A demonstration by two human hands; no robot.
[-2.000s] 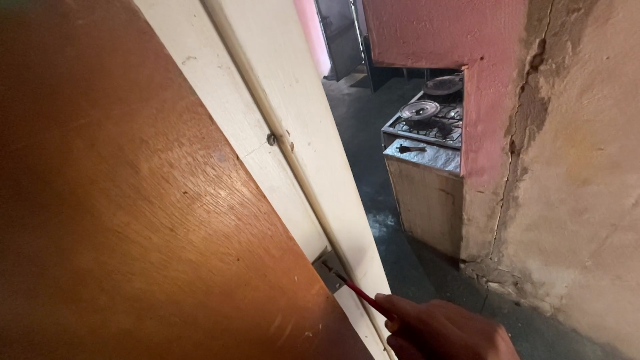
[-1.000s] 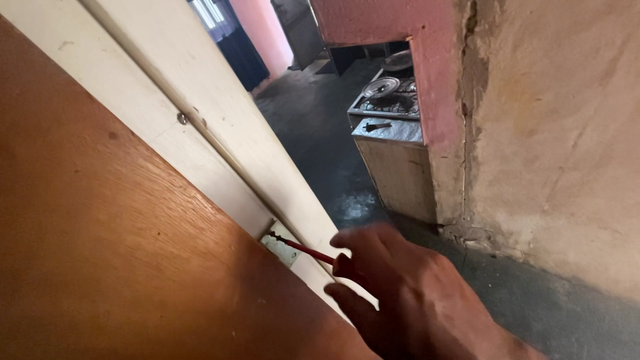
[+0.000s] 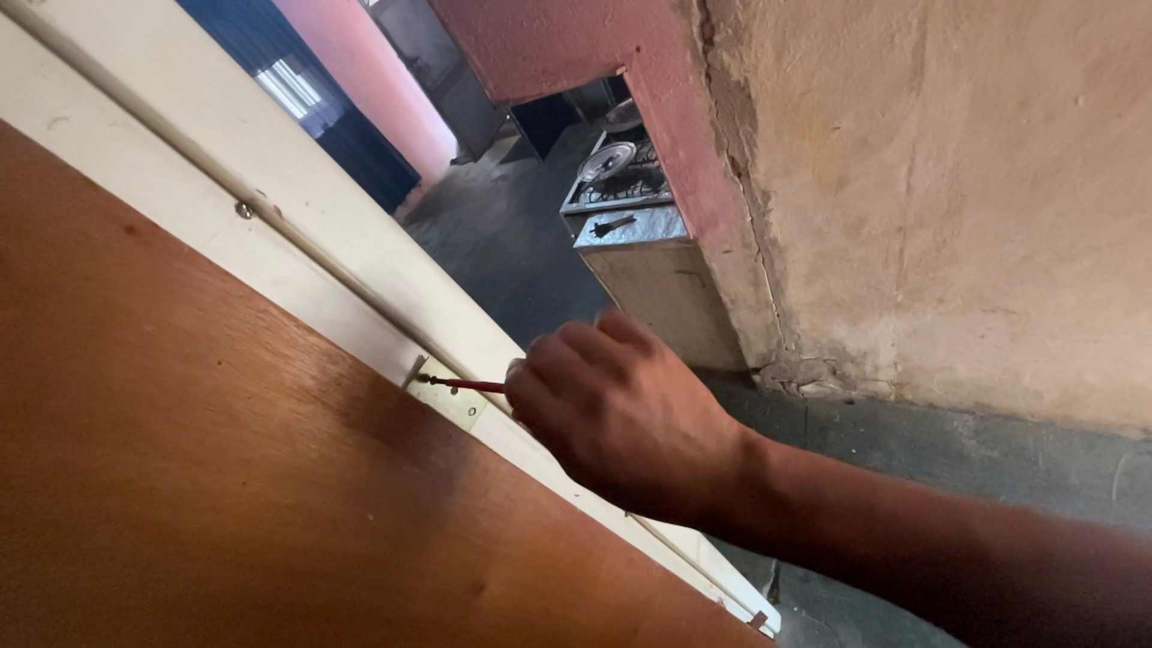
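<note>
My right hand [image 3: 621, 414] is closed around the handle of a screwdriver [image 3: 472, 385] with a red shaft; the fist hides the handle. The screwdriver's dark tip meets a screw at the upper end of a pale metal hinge leaf [image 3: 457, 400]. That leaf lies on the cream door frame [image 3: 342, 297], beside the edge of a brown wooden door [image 3: 225, 432]. Two holes show in the leaf below the tip. My left hand is out of view.
A stove [image 3: 621, 184] with a metal lid [image 3: 607, 162] stands beyond the frame, near a pink wall [image 3: 576, 40]. A cracked tan wall [image 3: 945, 198] is at the right, above the dark floor [image 3: 864, 459]. A blue curtain [image 3: 315, 99] hangs at the upper left.
My right hand has gone from loosely spread fingers to a closed fist on the screwdriver. More of the forearm shows, and the view has shifted.
</note>
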